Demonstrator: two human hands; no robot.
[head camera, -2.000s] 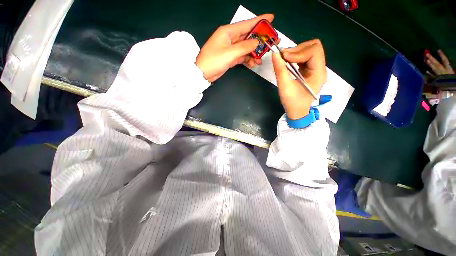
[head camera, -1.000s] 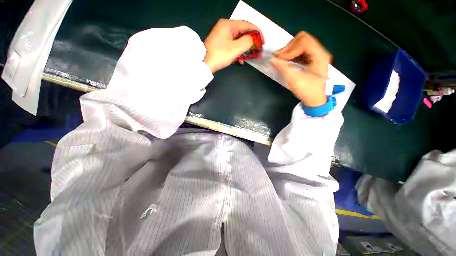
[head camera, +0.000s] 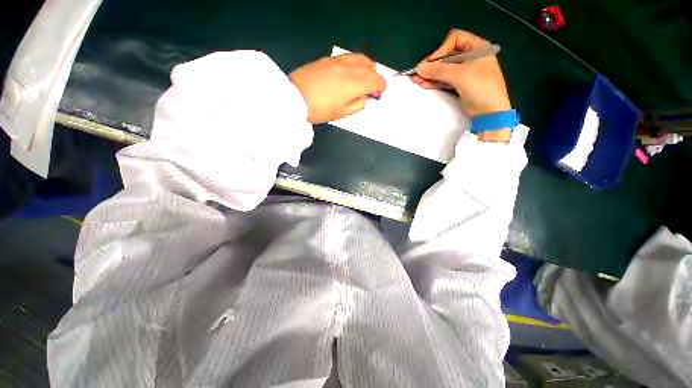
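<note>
My left hand (head camera: 340, 87) is palm down at the left end of the white liner sheet (head camera: 429, 121). Its fingers are curled over the red housing, which is almost wholly hidden; only a small reddish-purple edge (head camera: 375, 95) shows below the fingertips. My right hand (head camera: 472, 79) holds the silver-grey tweezers (head camera: 455, 57) like a pen. Their tip is at the upper edge of the liner sheet, just right of my left fingers. No pad can be made out at the tip.
A blue parts bin (head camera: 618, 140) with white pieces (head camera: 583, 144) stands at right. Another red housing (head camera: 552, 17) lies at the upper right. Spare liner strips (head camera: 38, 83) overhang the bench edge at left. A person's white sleeve (head camera: 652, 295) is at lower right.
The left hand has turned palm down over the sheet, hiding the red housing. The right hand has moved from the housing to the sheet with the tweezers. The sheet has shifted and turned slightly.
</note>
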